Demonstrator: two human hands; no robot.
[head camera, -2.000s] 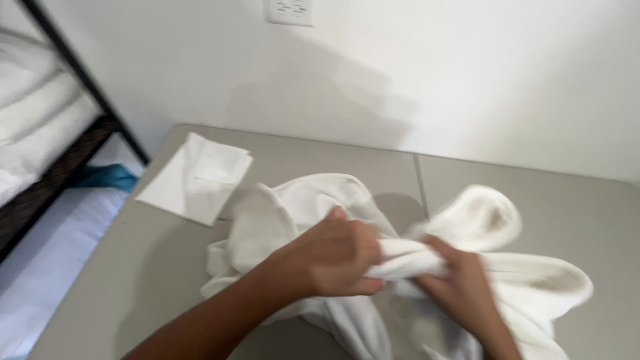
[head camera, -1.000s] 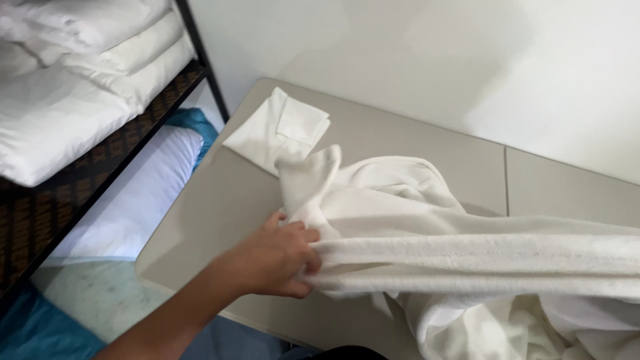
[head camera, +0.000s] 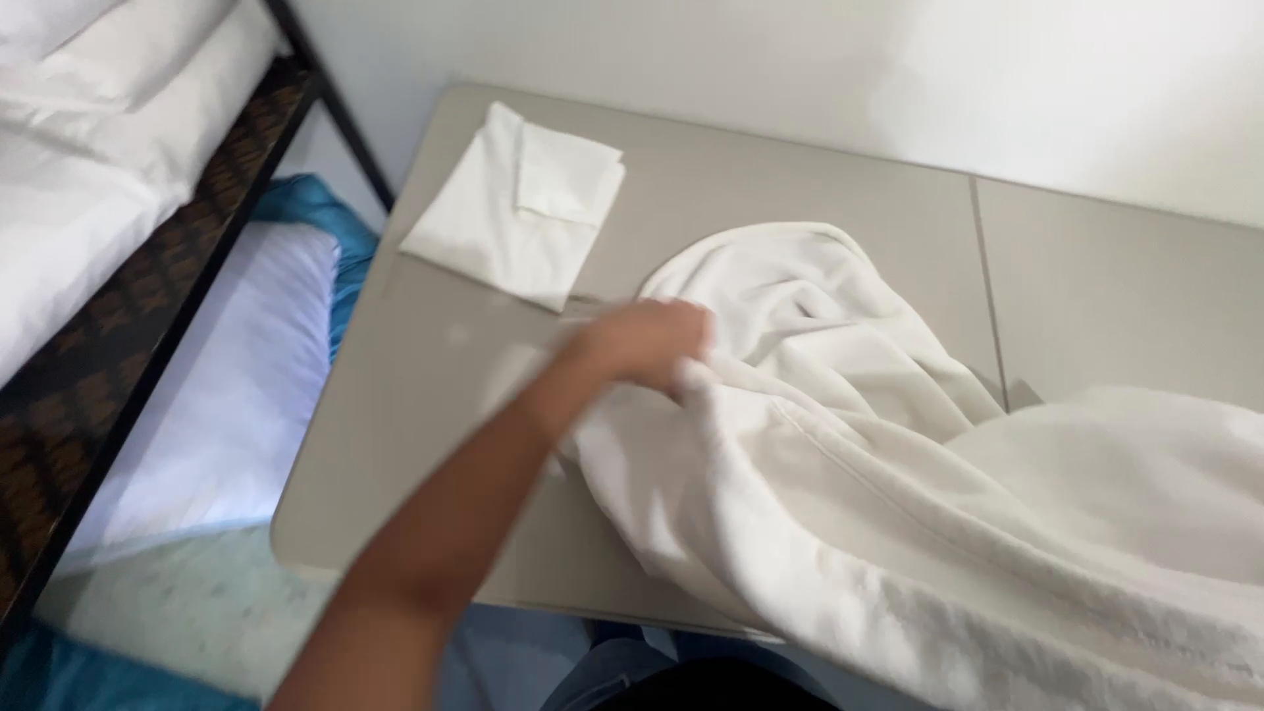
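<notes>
A large white cloth, loose and rumpled point(head camera: 849, 395), spreads over the grey folding table point(head camera: 395, 415) and hangs past its front edge at the right. My left hand point(head camera: 657, 341), blurred, pinches the cloth at its left end, where the edge rises to my fingers. Up and to the left of that hand, apart from it, a small folded white cloth point(head camera: 553, 188) lies flat. My right hand is out of the picture.
A white wall point(head camera: 691, 59) borders the table's far side. To the left stands a black-framed shelf point(head camera: 237, 197) with stacked white bedding point(head camera: 99, 158). Under it are a pale pillow point(head camera: 237, 365) and blue-green fabric point(head camera: 346, 257).
Two seconds ago both hands held the bunched cloth; my right hand has since left the view. The cloth, stretched taut to the right a second ago, now hangs looser and wider.
</notes>
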